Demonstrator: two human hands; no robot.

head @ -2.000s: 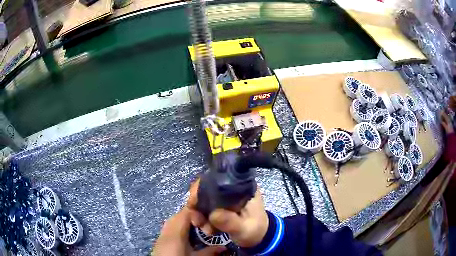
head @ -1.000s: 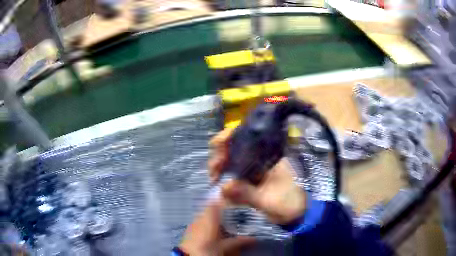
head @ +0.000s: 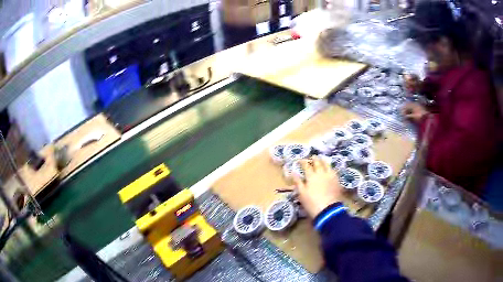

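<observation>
White slotted round housings lie in a group on the brown cardboard sheet (head: 242, 180), and two of them, one being a white housing (head: 279, 215), sit at its near left edge. My right hand (head: 317, 186) reaches over the group, palm down, its fingers touching or just above a housing (head: 297, 168). The fingers partly hide the housings, and I cannot tell whether they grip one. My left hand is out of the picture. The yellow screw feeder (head: 185, 237) stands left of the cardboard.
A green conveyor belt (head: 204, 137) runs beyond the bench. A person in dark red (head: 463, 121) works at the right, near more white parts (head: 375, 88). A blurred black cable or tool (head: 88, 256) hangs at lower left. An open cardboard box (head: 411, 193) is at lower right.
The view has swung right. My right hand has let go of the black screwdriver and moved onto the housings on the cardboard. My left hand has left the picture.
</observation>
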